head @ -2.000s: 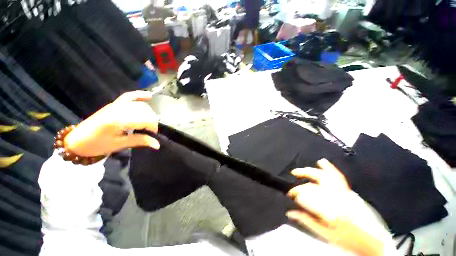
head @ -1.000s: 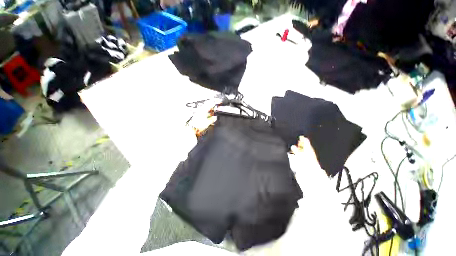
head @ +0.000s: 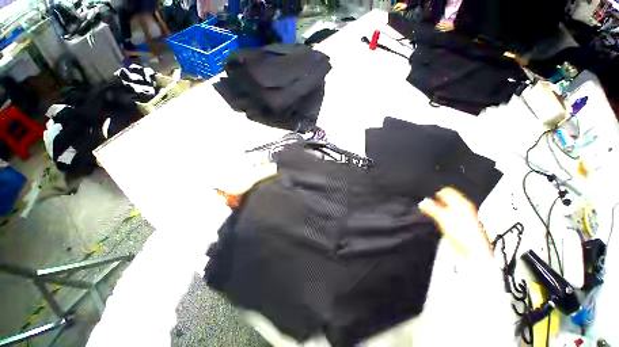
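A black flared garment [head: 326, 251] lies spread in front of me over the near part of the white table, its lower part towards me. My left hand [head: 254, 186] is at its upper left edge, partly hidden and blurred; its grip does not show clearly. My right hand [head: 451, 210] is at its upper right edge with bent fingers on the cloth, blurred. Black hangers [head: 329, 150] lie just beyond the garment's top edge. A flat black garment stack [head: 431, 152] lies to the right, partly behind the garment.
Another black pile [head: 275, 81] lies farther back, and more black garments [head: 465, 74] at the far right. A hair dryer [head: 551, 278], cords and loose hangers [head: 509, 261] lie at the right edge. A blue crate [head: 202, 51] and red stool [head: 19, 130] stand beyond; metal stand [head: 81, 264] at left.
The garment was first stretched between both hands, then laid down spread over the table. Since then it has come nearer and both hands have moved apart. The view has turned right.
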